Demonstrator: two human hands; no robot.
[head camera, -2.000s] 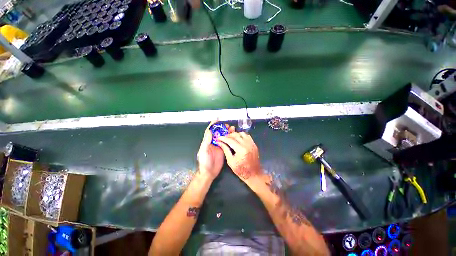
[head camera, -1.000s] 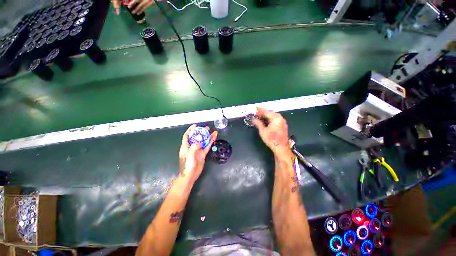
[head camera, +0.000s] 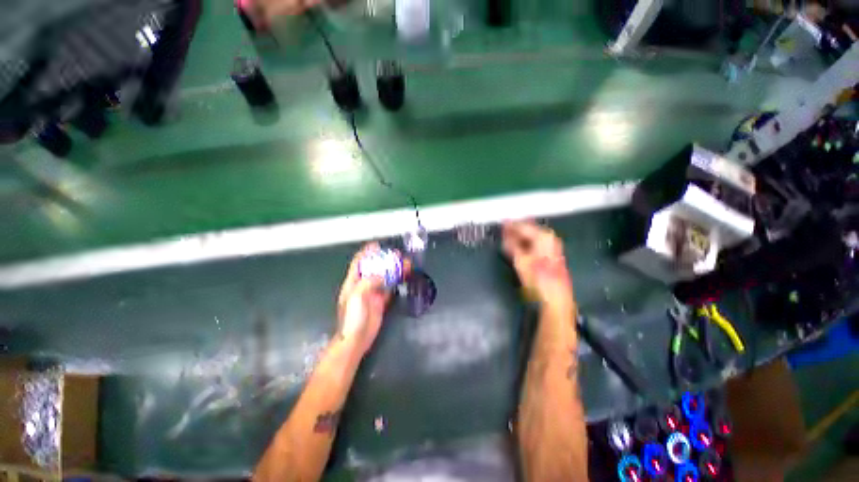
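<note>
My left hand (head camera: 360, 299) holds a small round part with a white and blue face (head camera: 381, 267) over the green bench. A dark round part (head camera: 419, 293) is just right of that hand, close to its fingertips; the blur hides whether they touch. My right hand (head camera: 537, 259) is to the right, fingers bent with fingertips close together; whether it holds a tiny piece cannot be told. A small pile of shiny pieces (head camera: 471, 233) lies left of it near the white strip. A small clear object (head camera: 415, 240) sits at the end of a black cord.
Black cylinders (head camera: 391, 86) stand on the green belt beyond the white strip (head camera: 235, 247). A white-silver metal box (head camera: 692, 235), pliers (head camera: 721, 328), a dark tool handle (head camera: 610, 353) and lit round units (head camera: 678, 447) are at right. A cardboard bin (head camera: 79, 424) is lower left. Another person's hand (head camera: 273, 11) shows at the top.
My right hand has moved from my left hand to the shiny pile, then slightly right of it. My left hand still holds the round part. The dark round part came into sight beside it.
</note>
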